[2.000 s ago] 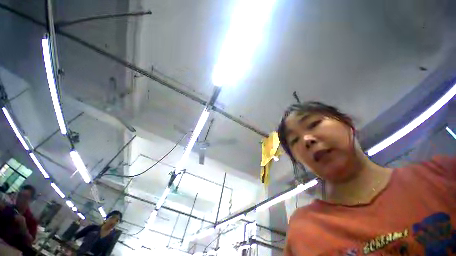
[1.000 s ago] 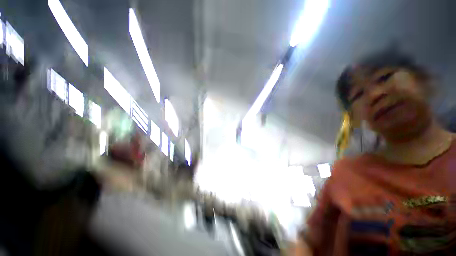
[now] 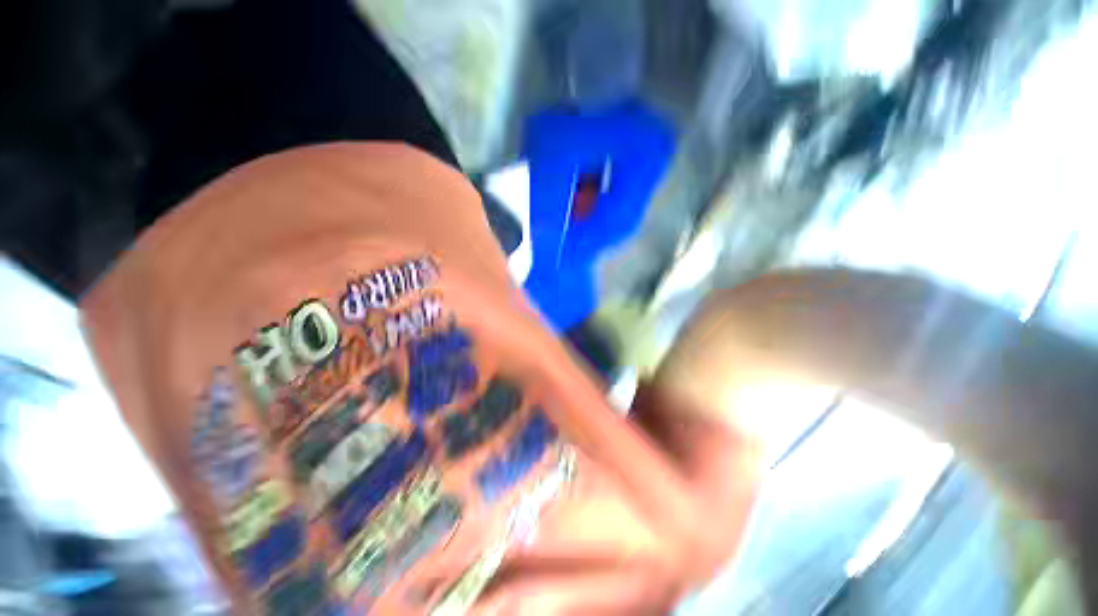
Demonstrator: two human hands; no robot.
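Observation:
An orange shirt (image 3: 301,217) with dark blue, green and cream printing fills the left and middle of the view. It shows upside down, with black clothing (image 3: 289,84) above it. A bare, bent arm (image 3: 843,319) reaches from the shirt's sleeve area toward the right edge. It is blurred, and the frame does not show whose arm it is. Neither of my hands can be made out, and no held thing shows.
A bright blue shape (image 3: 614,169) with a small red mark is behind the shirt, perhaps cloth. Pale, glaring surfaces lie at the right and left. Much of the background is too blurred to name.
The view has swung from the ceiling lights and a person's face and shirt to a close, upside-down view of the printed shirt. The bent arm now shows at the right.

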